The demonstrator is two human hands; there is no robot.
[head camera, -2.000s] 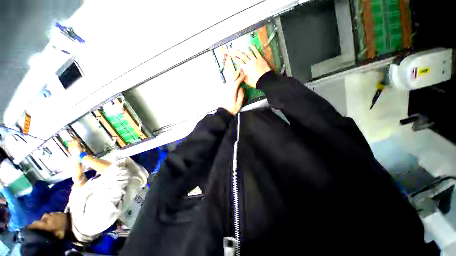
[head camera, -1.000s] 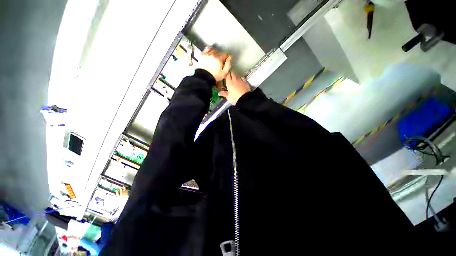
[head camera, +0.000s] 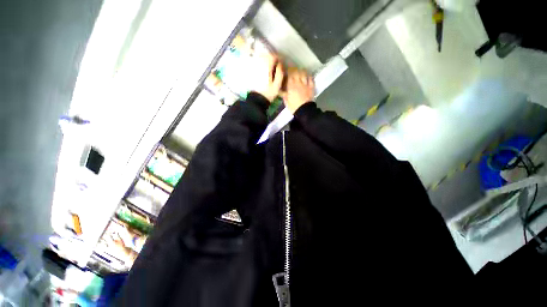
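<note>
A green circuit board in its carrier frame lies on the conveyor track at the upper middle, blurred and partly overexposed. My left hand is over the board, its fingers near the frame's far end. My right hand is beside it at the frame's near corner, close to the conveyor rail. The hands are close together. The fingertips are blurred, so what they touch or grip cannot be told. My sleeves hide part of the track.
More carrier frames with green boards lie further along the track at lower left. A black device is on the white bench. A yellow-handled tool lies at upper right. Yellow-black floor tape and a blue object are at right.
From two seconds ago the view has turned and the hands have moved to the frame's end by the near rail. Since one second ago, the right hand has shifted slightly right.
</note>
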